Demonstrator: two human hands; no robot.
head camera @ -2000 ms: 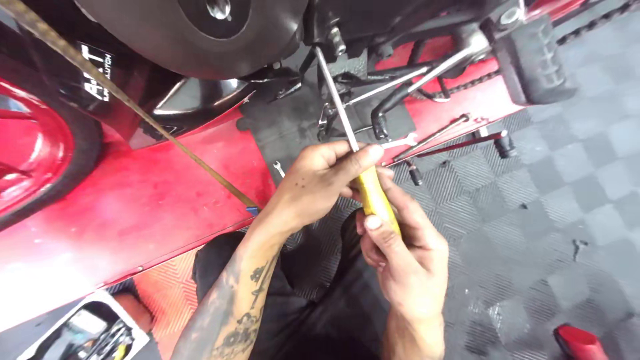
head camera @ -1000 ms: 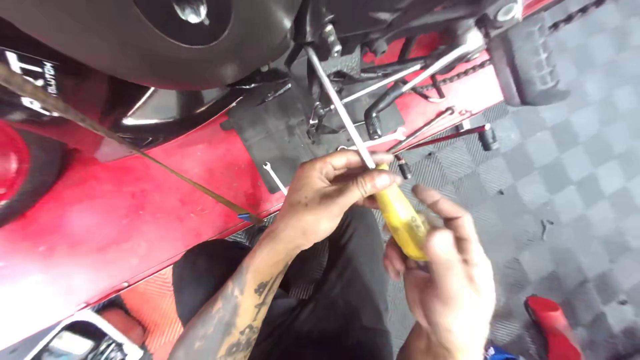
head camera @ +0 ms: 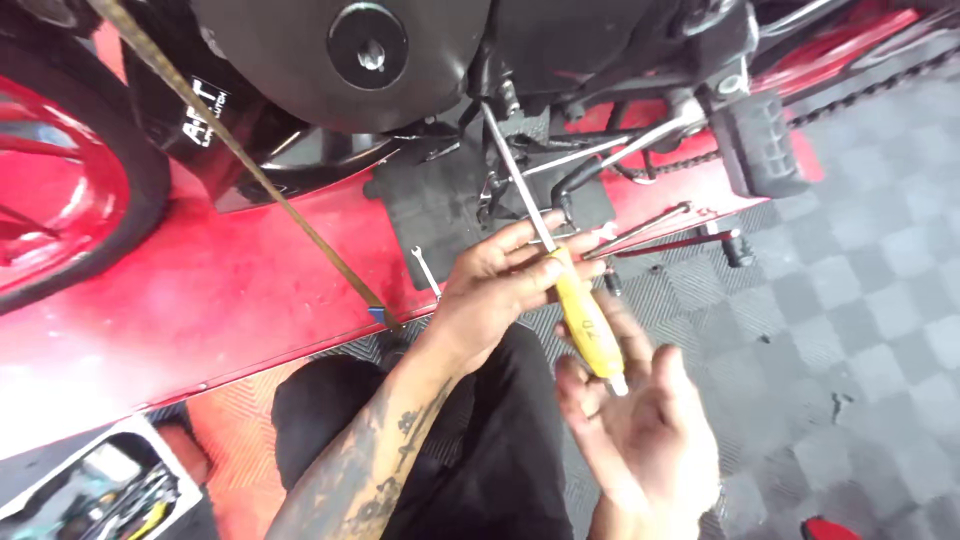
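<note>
A long screwdriver with a yellow handle (head camera: 586, 319) slants up and left, its tip hidden at the underside of the motorcycle's engine (head camera: 420, 67). My left hand (head camera: 506, 281) holds it between thumb and fingers where the shank meets the handle. Below the handle's end, my right hand (head camera: 645, 427) is spread with the palm up, its fingers behind and beside the handle. Whether these fingers touch the handle is not clear. Right of the shank are a metal lever rod (head camera: 574, 157) and the rubber footpeg (head camera: 761, 146).
On the red lift platform (head camera: 247, 277) lie a black mat (head camera: 427, 202) and a small open-end wrench (head camera: 426, 271). A strap (head camera: 277, 195) runs down to the platform edge. Long-handled tools (head camera: 667, 241) lie at right. A tool tray (head camera: 176, 465) stands lower left; a red object (head camera: 825, 529) lies lower right.
My right hand was closed around the yellow handle two seconds ago; its fingers have since come apart and it has moved lower. My left hand still holds the screwdriver near the top of the handle.
</note>
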